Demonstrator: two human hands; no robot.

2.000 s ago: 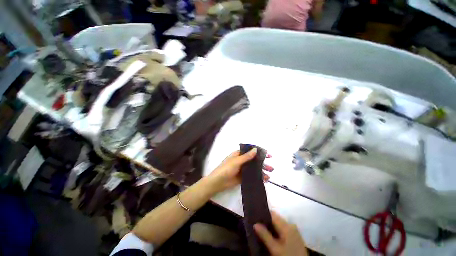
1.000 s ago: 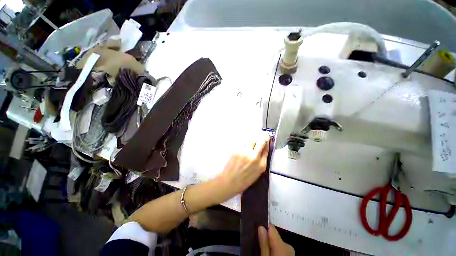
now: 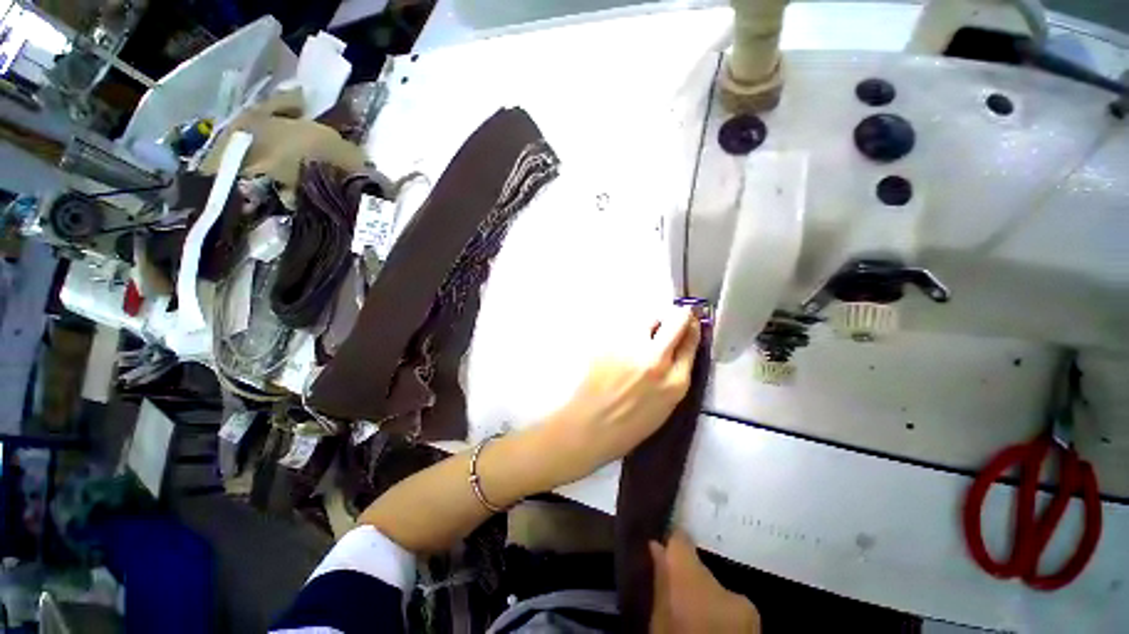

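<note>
A dark brown waistband piece (image 3: 659, 495) runs from the presser foot (image 3: 696, 306) of the white sewing machine (image 3: 990, 273) down over the table's front edge. My left hand (image 3: 631, 394) lies on its upper end, fingertips close by the presser foot. My right hand (image 3: 696, 597) grips the lower part of the strip at the bottom edge of the view, partly cut off. The needle tip cannot be made out. A stack of cut bands (image 3: 427, 266) with frayed edges lies flat left of the machine.
Red-handled scissors (image 3: 1030, 514) lie on the right below the machine arm. A bundle of dark strips (image 3: 312, 242) with a white tag (image 3: 374, 225) and beige scraps (image 3: 287, 146) is heaped at left. A cream post (image 3: 756, 56) stands on the machine head.
Since two seconds ago, the strip has gone from being held up in both hands to lying at the presser foot. The view has moved closer to the machine.
</note>
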